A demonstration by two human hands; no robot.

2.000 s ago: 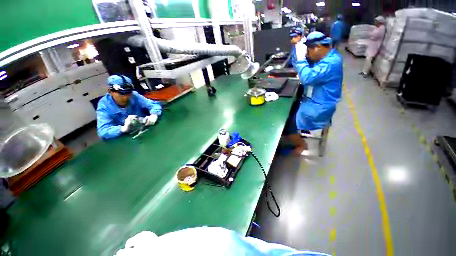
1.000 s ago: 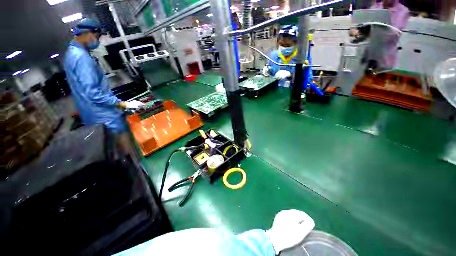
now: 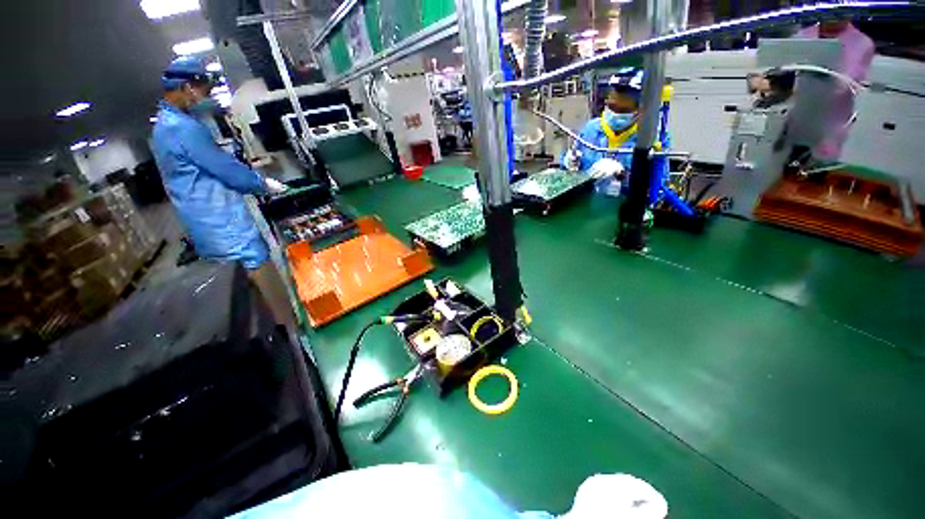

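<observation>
My left hand (image 3: 619,497), in a white glove, is at the bottom edge, partly cut off. Its fingers cannot be made out, and whether it holds anything is unclear. My right hand is out of the picture. Beyond my left hand, a black divided toolbox (image 3: 481,357) stands on the green bench at the foot of a metal post. It holds a pale roll and yellow items. A yellow tape ring (image 3: 493,390) lies flat beside it. Pliers (image 3: 390,395) with open dark handles lie at its left, near a black cable.
An orange-brown carrier (image 3: 355,272) lies at the bench's left edge. Green circuit boards (image 3: 449,225) are behind the toolbox. A person in blue (image 3: 203,167) stands at left; another (image 3: 617,132) works across the bench. A large black object (image 3: 183,385) fills the lower left. Metal posts rise from the bench.
The view has swung from the other end of the bench to this one. Since one second ago, my left hand sits lower in the picture and the clear disc beside it has left view.
</observation>
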